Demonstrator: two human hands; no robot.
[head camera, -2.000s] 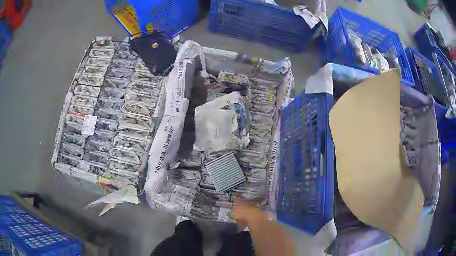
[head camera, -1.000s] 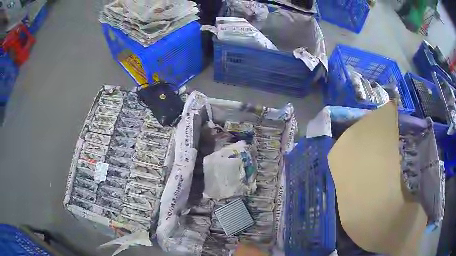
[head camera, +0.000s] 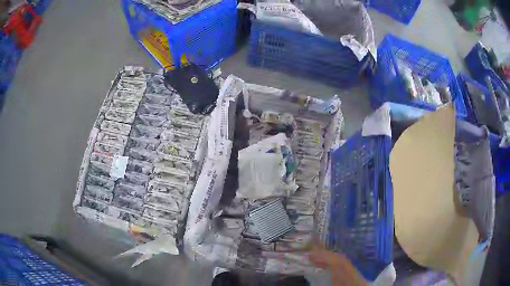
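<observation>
A newspaper-lined crate (head camera: 208, 192) stands in front of me with rows of newspaper-wrapped parts (head camera: 308, 146). A silver finned heat sink (head camera: 270, 219) lies tilted on the rows, just below a pale folded paper bundle (head camera: 263, 169). My right hand (head camera: 330, 261) is blurred at the crate's near right corner, below and right of the heat sink and apart from it. Its fingers are not clear, so I cannot tell whether it grips anything. My left hand is not in view.
On the left are more wrapped rows (head camera: 131, 167) with a black pouch (head camera: 193, 88) on top. On the right a blue crate (head camera: 360, 195) carries a curved tan cardboard sheet (head camera: 428, 190). More blue crates (head camera: 305, 56) stand behind. Another blue crate's corner (head camera: 33, 265) is at lower left.
The view has shifted, first showing more of the back, then tilting partly down again. My right hand now appears farther right, away from the heat sink. The crates and parts look unchanged.
</observation>
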